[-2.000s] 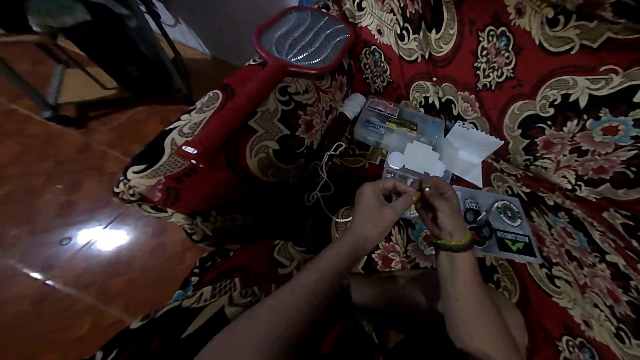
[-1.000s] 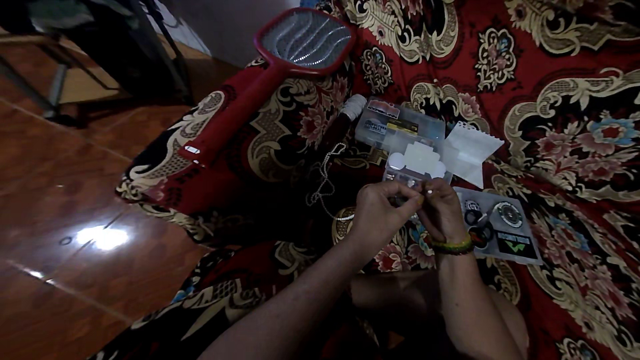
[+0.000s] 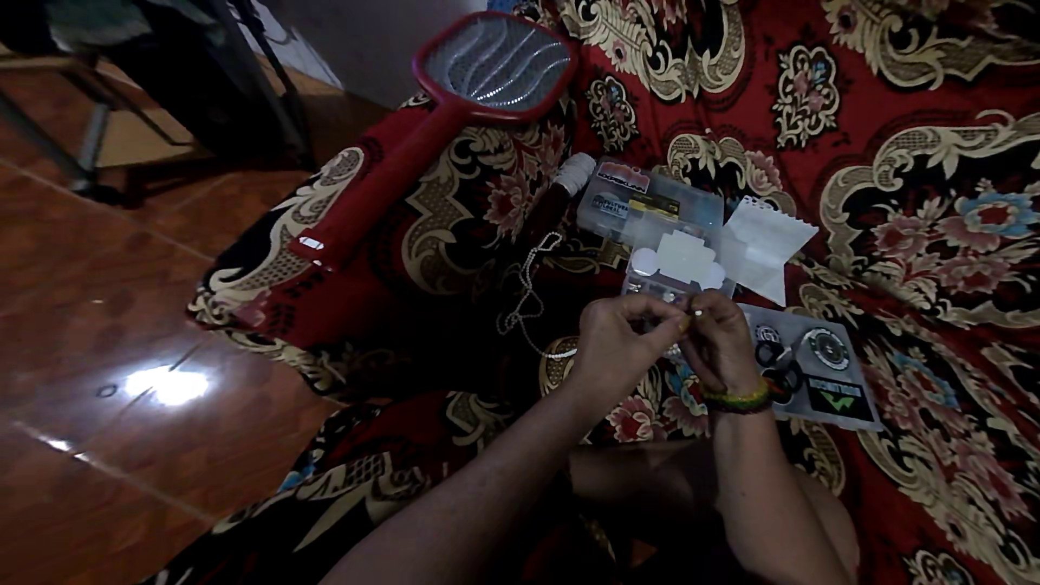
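My left hand (image 3: 624, 335) and my right hand (image 3: 721, 337) meet at the fingertips over the sofa. Each pinches something too small to make out; a tiny white bead-like spot (image 3: 698, 312) shows at my right fingers. A string of small white beads (image 3: 530, 302) lies in loops left of my left hand, and its lower end runs toward that hand. Just beyond the fingers is a clear plastic box (image 3: 635, 286) of small parts with a white cut card (image 3: 685, 255) on it. A yellow-green beaded bracelet (image 3: 738, 399) circles my right wrist.
Behind stands a clear case with stickers (image 3: 611, 208), beside a spool of white cord (image 3: 575, 172) and a folded white paper (image 3: 756, 248). Scissors (image 3: 782, 375) lie on a stickered plastic lid (image 3: 853, 411) at right. A red electric fly swatter (image 3: 431, 134) rests on the sofa arm.
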